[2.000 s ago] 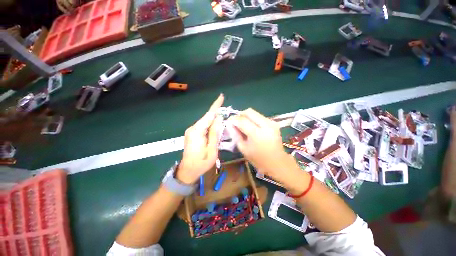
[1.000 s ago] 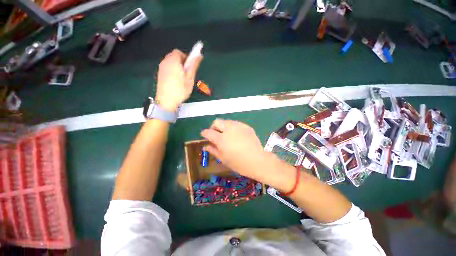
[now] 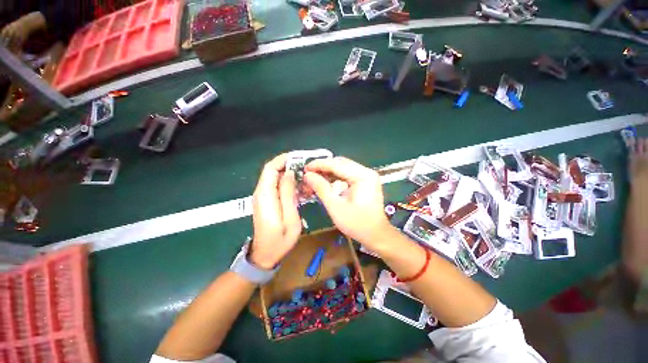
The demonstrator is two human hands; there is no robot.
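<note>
My left hand (image 3: pixel 273 209) holds a white device housing (image 3: pixel 310 155) above the white rail, with a green patch showing inside it. My right hand (image 3: pixel 349 195) has its fingertips at the housing's inner side; whether they pinch a small part cannot be told. Below my hands the open cardboard parts box (image 3: pixel 282 274) holds a dense mass of blue-ended cylinders with red bits. One blue cylinder (image 3: pixel 316 262) lies apart in the box's upper part.
A housing pile (image 3: pixel 490 205) with brown pieces lies right of the box. A single housing (image 3: pixel 401 301) lies beside the box. Housings, some with blue parts (image 3: pixel 514 99), lie on the belt. Pink-red trays (image 3: pixel 46 305) stand left and far left. Another person's hand (image 3: pixel 637 159) is at the right edge.
My left hand has come back from over the belt, now holding a housing close before me. My right hand has moved up from the box to that housing.
</note>
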